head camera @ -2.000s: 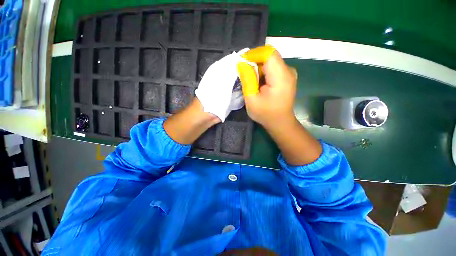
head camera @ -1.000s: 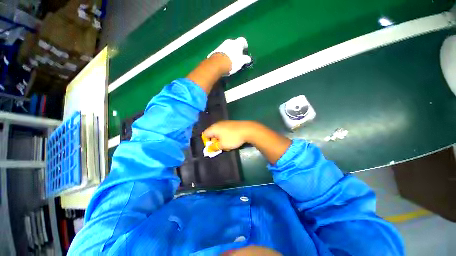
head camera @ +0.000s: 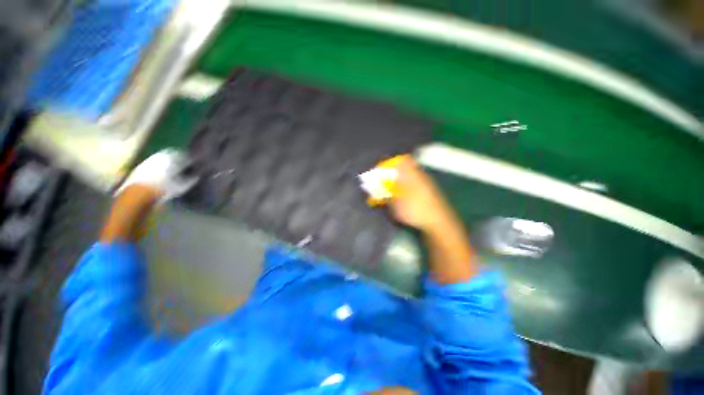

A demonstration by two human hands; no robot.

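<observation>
The frame is strongly blurred. My left hand (head camera: pixel 158 173), in a white glove, is at the near left corner of the black compartment tray (head camera: pixel 286 146). Whether it holds a part there cannot be told. My right hand (head camera: pixel 405 189), with yellow finger cots, is over the right part of the tray and pinches a small white wiping cloth (head camera: pixel 377 182). No round black part can be made out clearly.
The blurred solvent bottle (head camera: pixel 521 235) stands on the green bench right of my right arm. A pale rail (head camera: pixel 540 189) runs behind it, with the green conveyor beyond. A blue tray (head camera: pixel 104 58) lies at the upper left. A white round object (head camera: pixel 673 302) is at the right edge.
My left hand has moved from over the conveyor back to the tray's near left corner. My right hand still pinches the cloth over the tray. The camera view has turned.
</observation>
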